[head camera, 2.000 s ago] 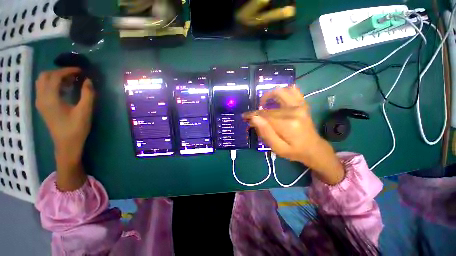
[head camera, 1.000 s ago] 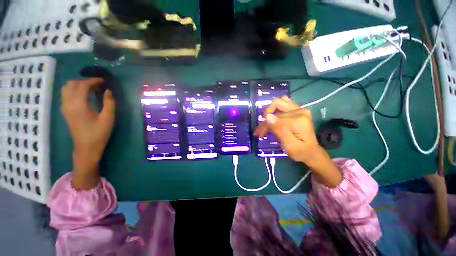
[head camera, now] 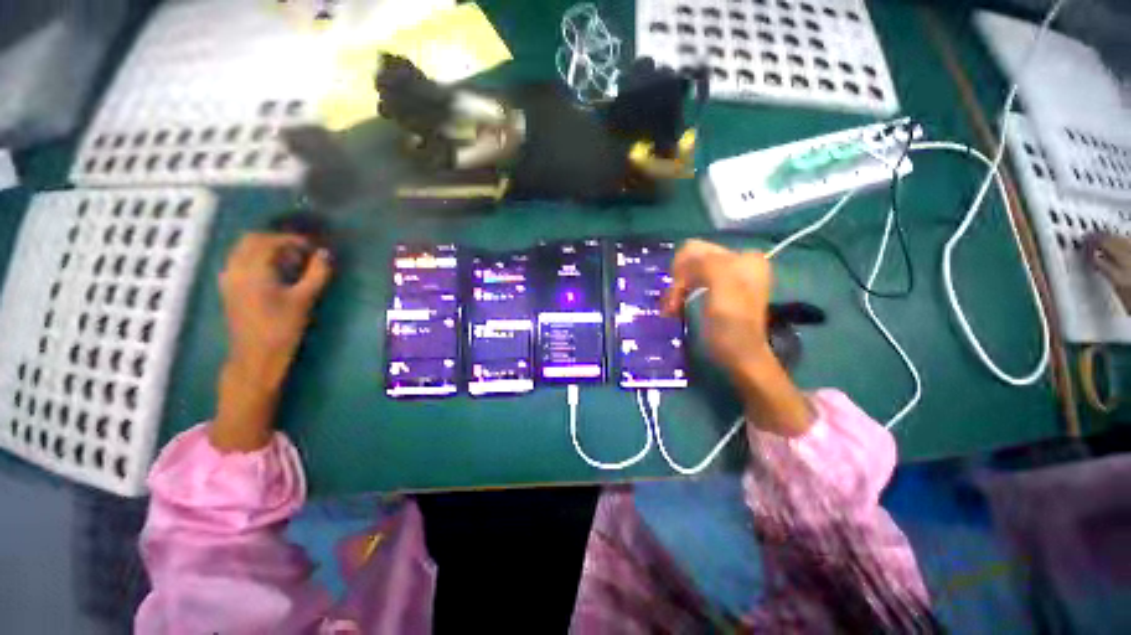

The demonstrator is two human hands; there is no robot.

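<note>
Four black phones with lit purple screens stand side by side on the green table: far left [head camera: 423, 325], second [head camera: 501, 329], third [head camera: 571, 335], far right [head camera: 647, 341]. My left hand [head camera: 263, 298], left of the phones, has thumb and fingers curled on a round black case [head camera: 294, 261]. My right hand [head camera: 726, 298] is at the right edge of the far-right phone, fingertips drawn together; blur hides whether something small is between them. Another round black case [head camera: 784, 341] lies partly behind that hand.
White cables [head camera: 608, 464] loop from the right phones. A white power strip [head camera: 806, 174] is at back right. Blurred black fixtures [head camera: 558, 149] are behind the phones, near a yellow sheet [head camera: 478, 44]. White perforated trays [head camera: 99, 323] flank the table. Another person's hand [head camera: 1110, 261] is far right.
The view has shifted, showing more trays and the yellow sheet at the back. My left fingers have closed in on the black case. My right hand has moved towards the far-right phone's right edge.
</note>
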